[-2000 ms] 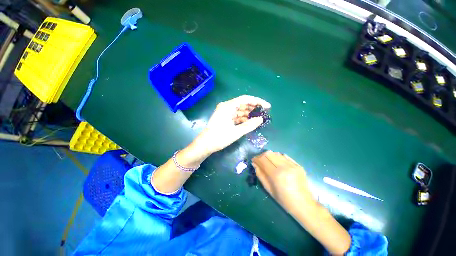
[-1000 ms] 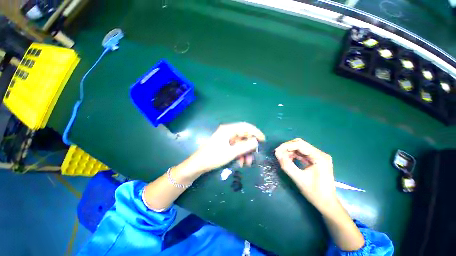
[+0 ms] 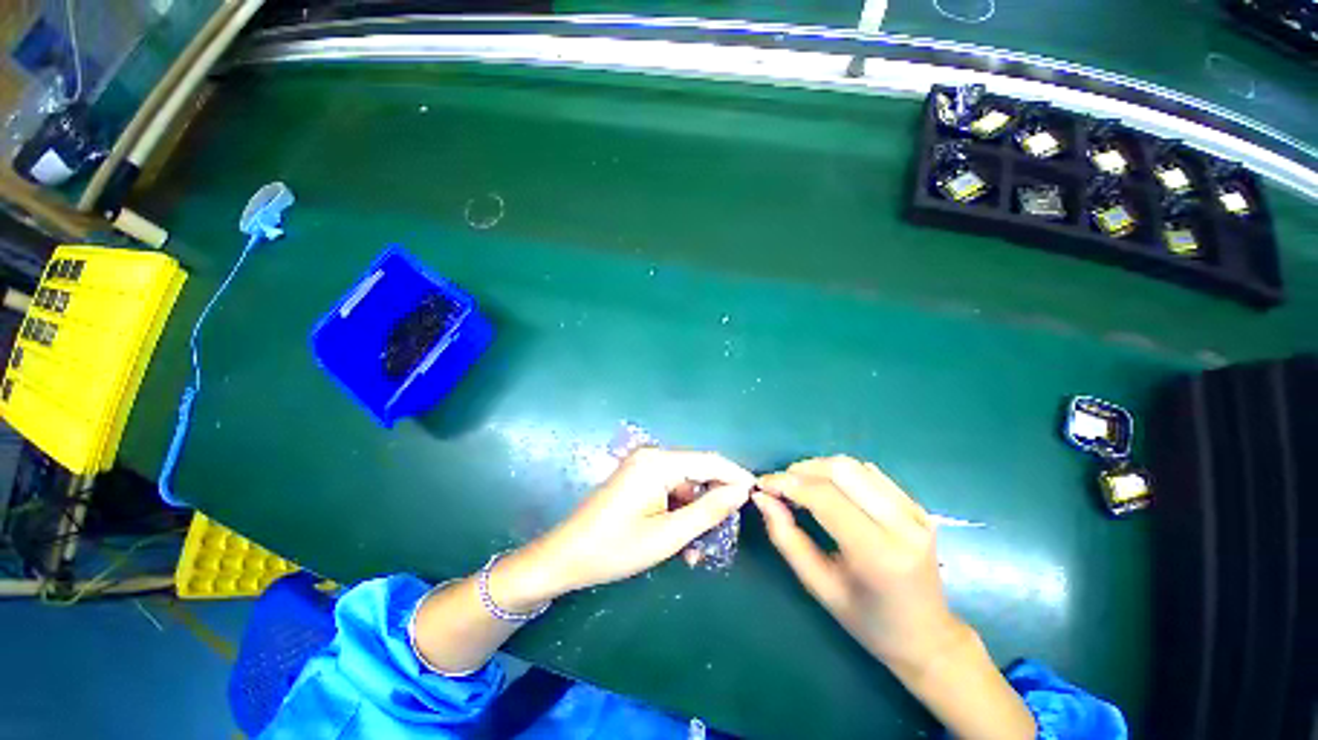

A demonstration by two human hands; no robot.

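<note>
My left hand point(image 3: 658, 506) and my right hand point(image 3: 853, 542) meet at the fingertips above the green bench mat point(image 3: 578, 347). A tiny dark part point(image 3: 753, 492) shows where the fingertips touch; its shape is too small to tell. Glittering small pieces point(image 3: 716, 547) lie just below my left fingers, partly hidden by them. More pale specks point(image 3: 630, 438) lie above my left hand. A thin white pointed tool point(image 3: 957, 522) lies right of my right hand, partly covered by it.
A blue bin point(image 3: 379, 340) with black parts stands left. A black tray point(image 3: 1091, 239) of units is at back right. Two separate units point(image 3: 1101, 428) lie beside black ribbed material point(image 3: 1243, 535). A blue cord point(image 3: 195, 354), a yellow tray point(image 3: 90, 347) and a blue stool point(image 3: 289, 643) are left.
My hands were apart and now meet at the fingertips. The view has shifted, so the bin and tray appear further left. The loose pieces are now more covered by my left hand.
</note>
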